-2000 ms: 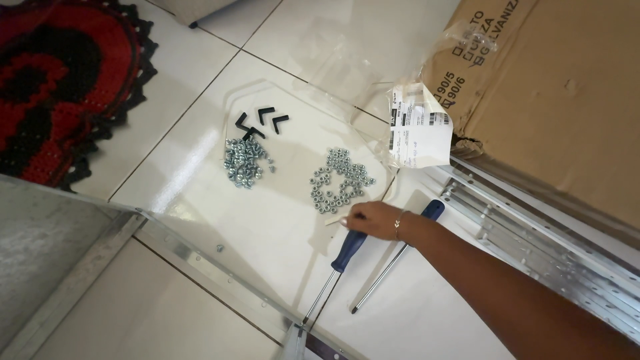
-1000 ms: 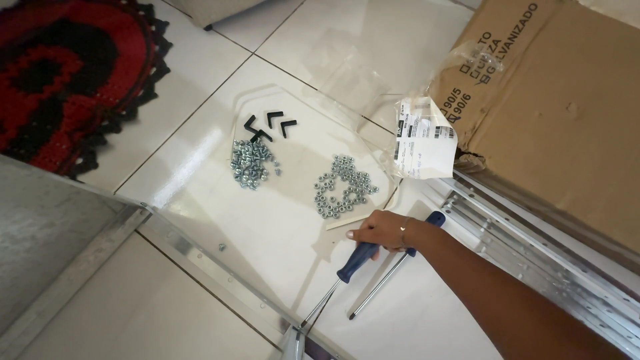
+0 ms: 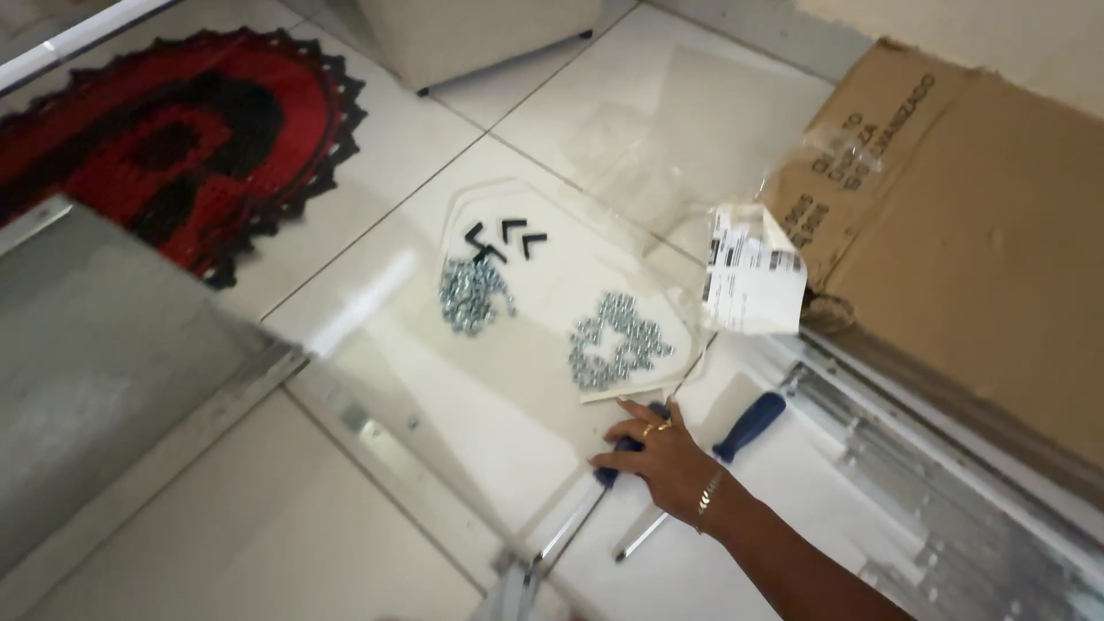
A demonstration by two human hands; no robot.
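My right hand (image 3: 660,453) is over the blue handle of a screwdriver (image 3: 608,473), its fingers spread and touching the handle; whether they grip it is unclear. The shaft points down-left to a metal part (image 3: 513,586). A second blue-handled screwdriver (image 3: 752,424) lies to the right, partly behind my hand. Above my fingertips a pile of metal nuts (image 3: 638,336) sits on a white tray or lid (image 3: 535,362). Farther left on it are a heap of screws (image 3: 470,297) and several black L-shaped pieces (image 3: 526,237). My left hand is not in view.
A cardboard box (image 3: 975,259) and a torn label sheet (image 3: 755,280) are at right, above perforated metal profiles (image 3: 880,457). A metal panel (image 3: 112,362) with a framed edge stands at left. Behind are a red and black crocheted rug (image 3: 207,129), clear plastic (image 3: 630,155) and a furniture base (image 3: 483,34).
My right hand was closed around the screwdriver handle one second ago; its fingers are now spread over it. The nuts and screws have stayed in their piles.
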